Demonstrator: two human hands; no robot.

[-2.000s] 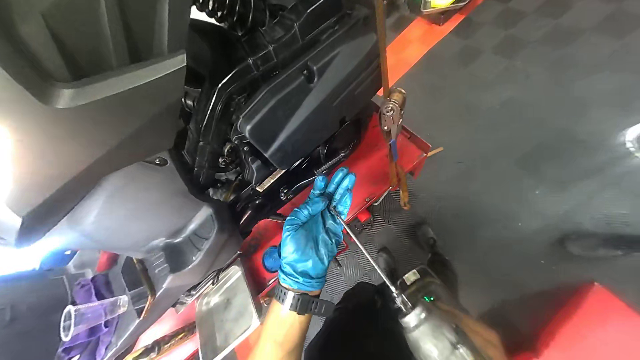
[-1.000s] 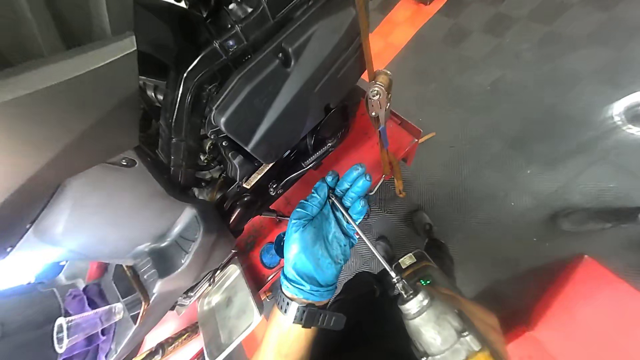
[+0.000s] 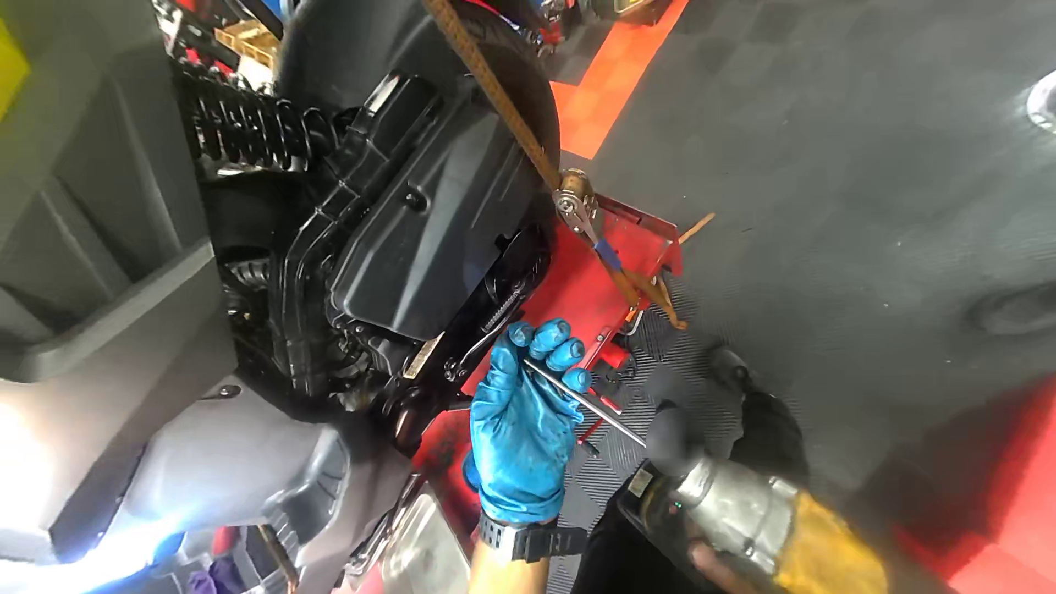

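My left hand point(image 3: 528, 421), in a blue glove, is palm up with its fingers curled around the tip end of a long thin metal rod point(image 3: 590, 406), like a driver bit. The rod runs toward the nose of a power impact tool point(image 3: 742, 511) with a silver head and yellow body. My right hand point(image 3: 714, 569) is at the tool's underside near the bottom edge, mostly hidden by it. Above my left hand lies the black plastic cover point(image 3: 412, 239) on the side of a scooter.
A red lift platform point(image 3: 577, 280) lies under the scooter. A ratchet strap point(image 3: 575, 202) runs down to it. A metal tray point(image 3: 425, 549) sits left of my wrist. A coil spring point(image 3: 247, 124) is at upper left; a red object point(image 3: 990, 478) stands at right.
The view has shifted, showing more of the scooter's rear wheel area. My left hand stays at the rod's end; a blurred dark part now shows at the tool's nose.
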